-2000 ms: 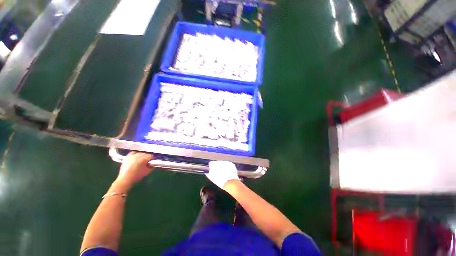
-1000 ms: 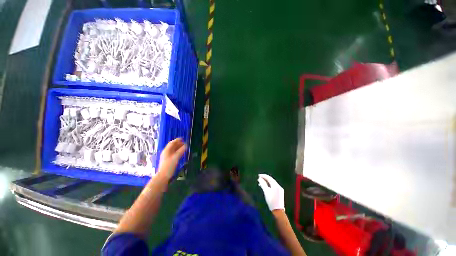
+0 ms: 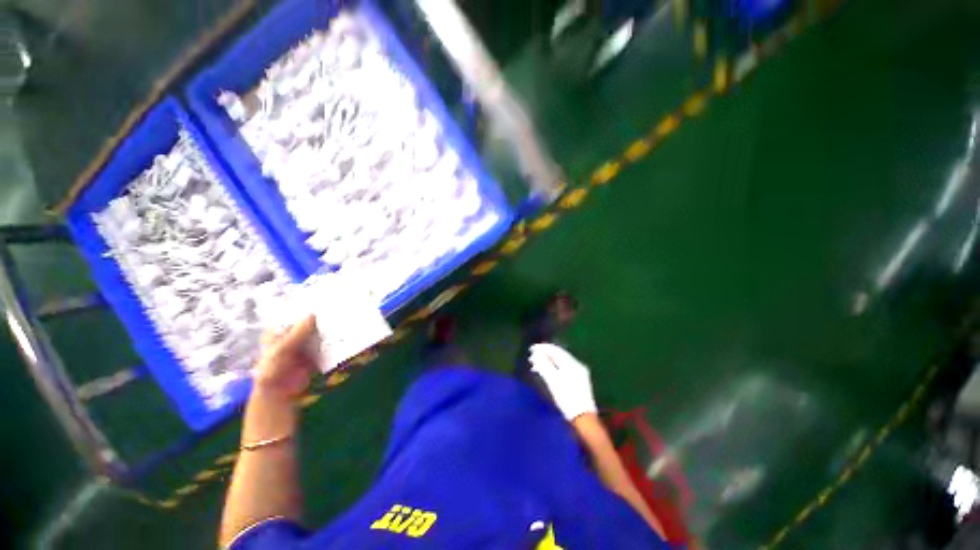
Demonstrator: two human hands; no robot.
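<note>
My left hand (image 3: 285,360), bare with a bracelet, grips a pale paper slip (image 3: 349,326) at its left edge, over the near rims of two blue totes. The slip's print is too blurred to read. The left tote (image 3: 145,333) and the right tote (image 3: 446,124) stand side by side, full of white corded parts (image 3: 365,150). My right hand (image 3: 562,378), in a white glove, hangs low by my body, away from the totes, and holds nothing visible; its fingers look held together but are blurred.
The trolley's metal tube handle (image 3: 54,376) is at the left. A metal bar (image 3: 494,91) stands beyond the right tote. Yellow-black floor tape (image 3: 634,156) runs diagonally past the totes. A red frame (image 3: 656,462) shows beside my right arm.
My left hand has taken hold of the pale slip that hung at the tote's side. The view has turned, so the totes now lie slanted, and the white-topped table has left the picture.
</note>
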